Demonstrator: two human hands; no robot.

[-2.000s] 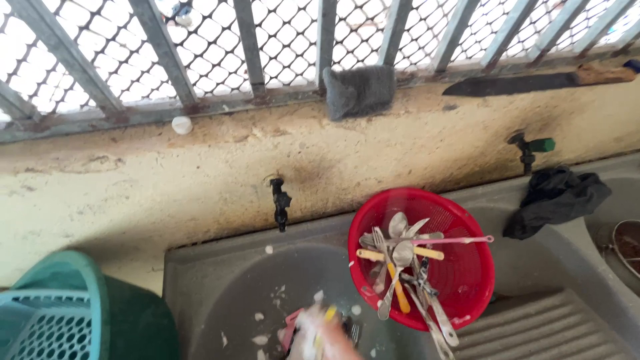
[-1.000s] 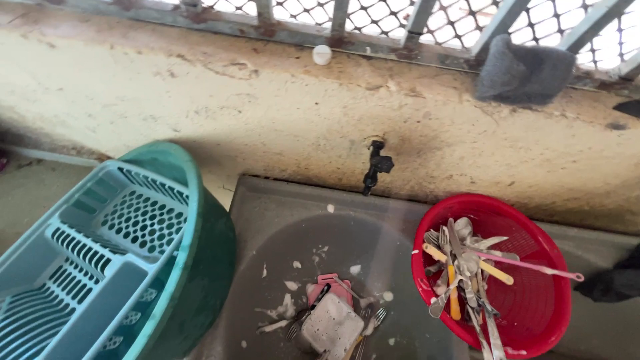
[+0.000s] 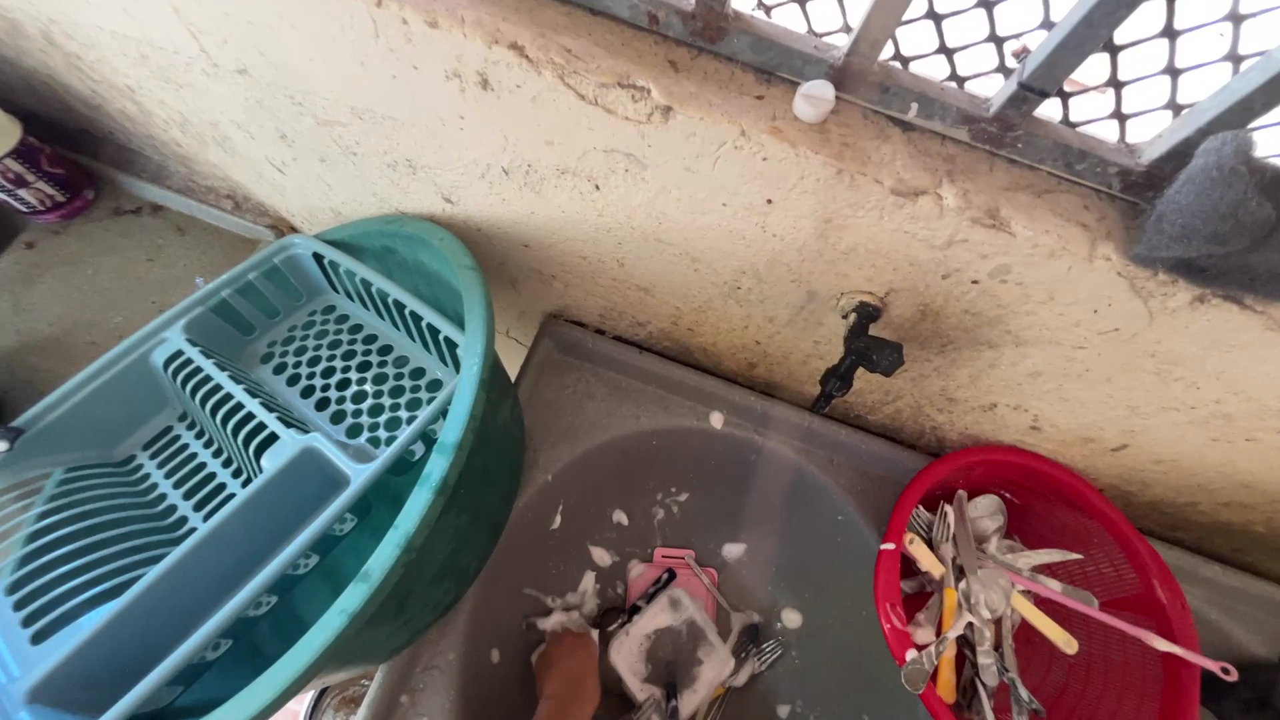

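Observation:
My left hand [image 3: 567,670], foamy at the fingers, reaches into the grey sink basin [image 3: 790,520] at the bottom of the view; its fingertips are hidden by suds. Just right of it lies a soapy, squarish pale container [image 3: 668,650]. Behind that is a pink plastic piece [image 3: 690,575] with a dark handle across it. Soapy forks [image 3: 765,655] lie to the right. A red plastic colander [image 3: 1130,580] at the right holds many spoons, forks and knives, some with yellow handles. My right hand is not in view.
A blue plastic dish rack [image 3: 195,540] sits in a green tub [image 3: 478,400] at left. A black tap [image 3: 858,355] juts from the stained wall. A grey scouring pad [image 3: 1215,215] and a white cap [image 3: 814,101] are on the ledge by the barred window. A purple container [image 3: 45,180] stands far left.
The view has swung left, bringing more of the dish rack into sight. My left hand now shows beside the soapy container, where no hand was visible a second ago.

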